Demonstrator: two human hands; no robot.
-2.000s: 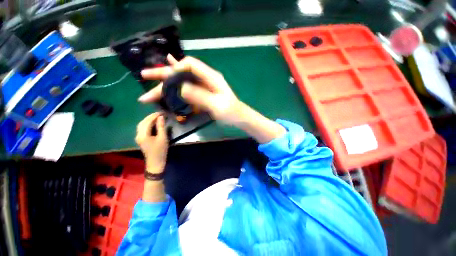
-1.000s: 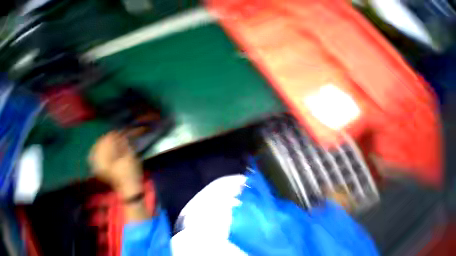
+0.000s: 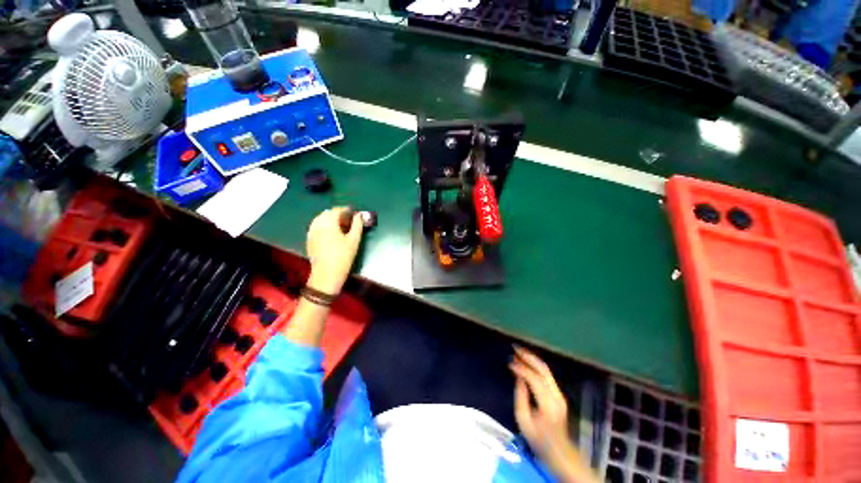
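My left hand (image 3: 330, 249) is on the green bench, left of the press, with thumb and fingers on a small black round part (image 3: 368, 218). Another black round part (image 3: 317, 180) lies loose behind it. The black hand press (image 3: 453, 275) stands at the centre with its red handle (image 3: 487, 208) hanging over the right side of the orange-and-black fixture (image 3: 458, 247). What is inside the fixture is unclear. My right hand (image 3: 541, 404) is below the bench's front edge, left of the grid tray (image 3: 651, 434). A tiny dark spot shows at its fingertips; whether it is held is unclear.
A red tray (image 3: 746, 330) with two black parts stands at right. At left are a blue control box (image 3: 261, 123), blue bin (image 3: 186, 179), white paper slip (image 3: 244, 201) and white fan (image 3: 113, 85). Black trays (image 3: 184, 311) and a red tray (image 3: 337, 335) are below the bench.
The view has swung back towards the left. My right hand has come away from the grid tray. My left hand is now beside the press, on a round part, instead of close to the fixture.
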